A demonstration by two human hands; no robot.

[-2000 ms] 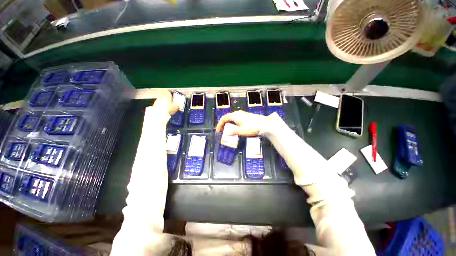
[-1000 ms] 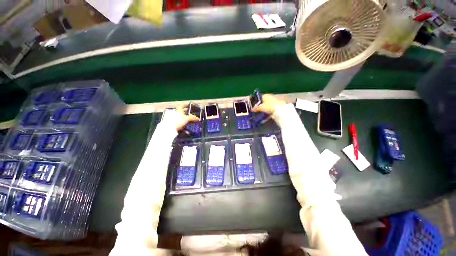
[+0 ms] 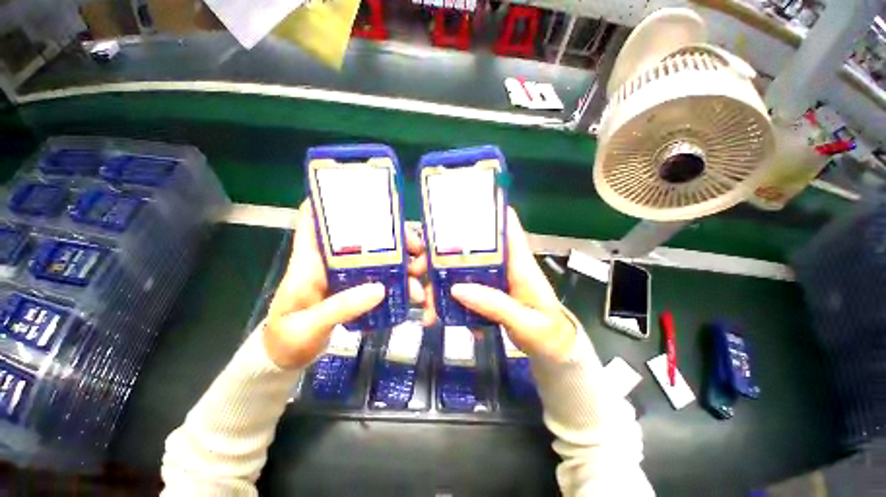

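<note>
My left hand (image 3: 309, 309) holds a blue keypad phone (image 3: 357, 211) upright, its screen lit white, my thumb on its keys. My right hand (image 3: 529, 303) holds a second blue keypad phone (image 3: 464, 212) beside it, also with a lit white screen and my thumb on the keys. The two phones are side by side with a narrow gap, above the tray. Below them, the clear blister tray (image 3: 437, 415) holds several blue phones in its near row, their upper parts pale. The held phones and my hands hide most of its far row.
Stacked blister trays (image 3: 155, 291) with blue phones stand at the left. At the right are a fan (image 3: 683, 146), a smartphone (image 3: 628, 299), a red pen (image 3: 668, 345) on a white slip (image 3: 672, 381), and a spare blue phone (image 3: 735, 359). A green conveyor belt (image 3: 253, 136) runs behind.
Both hands have moved from the tray's far row, each lifting a phone up close to the camera. The two phones' screens now show lit white. The view has shifted.
</note>
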